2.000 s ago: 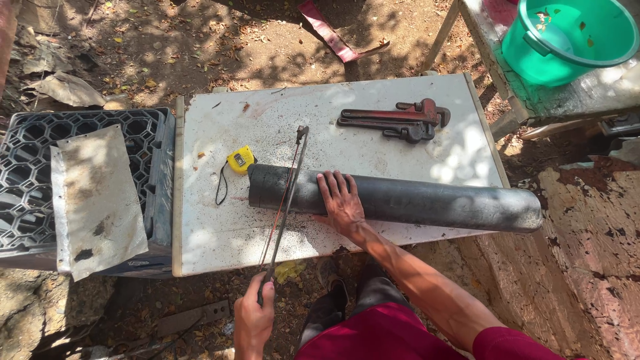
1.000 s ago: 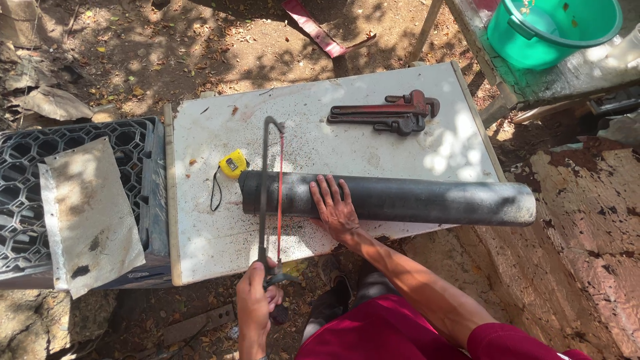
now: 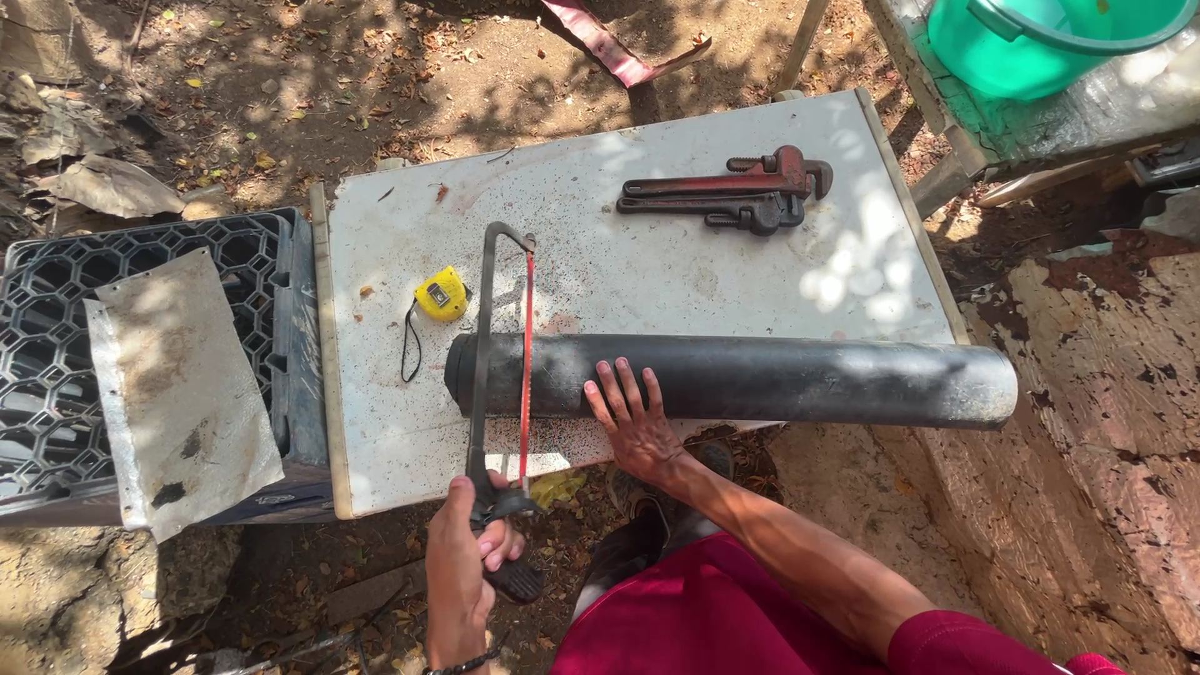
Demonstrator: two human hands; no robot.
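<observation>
My left hand (image 3: 469, 553) grips the handle of a hacksaw (image 3: 483, 328) with a black frame. Its red blade (image 3: 528, 375) crosses a thick black plastic pipe (image 3: 797, 380) close to the pipe's left end. My right hand (image 3: 637, 427) rests flat on the pipe, fingers spread, to the right of the blade. The pipe lies lengthwise on a white tabletop (image 3: 562, 197), its right end past the edge. Dark specks are scattered around the saw. A yellow tape measure (image 3: 442, 293) with a black strap sits left of the saw frame.
Two pipe wrenches (image 3: 722, 190) lie at the table's back right. A black plastic crate (image 3: 258, 253) with a worn sheet (image 3: 173, 375) on top stands at the left. A green bucket (image 3: 1012, 56) is on another table at the upper right. A reddish strip (image 3: 600, 37) lies on the ground.
Two seconds ago the hacksaw leaned to the right, frame and blade close together in view; now it points straight away from me, its frame left of the blade. My right hand has stayed on the pipe.
</observation>
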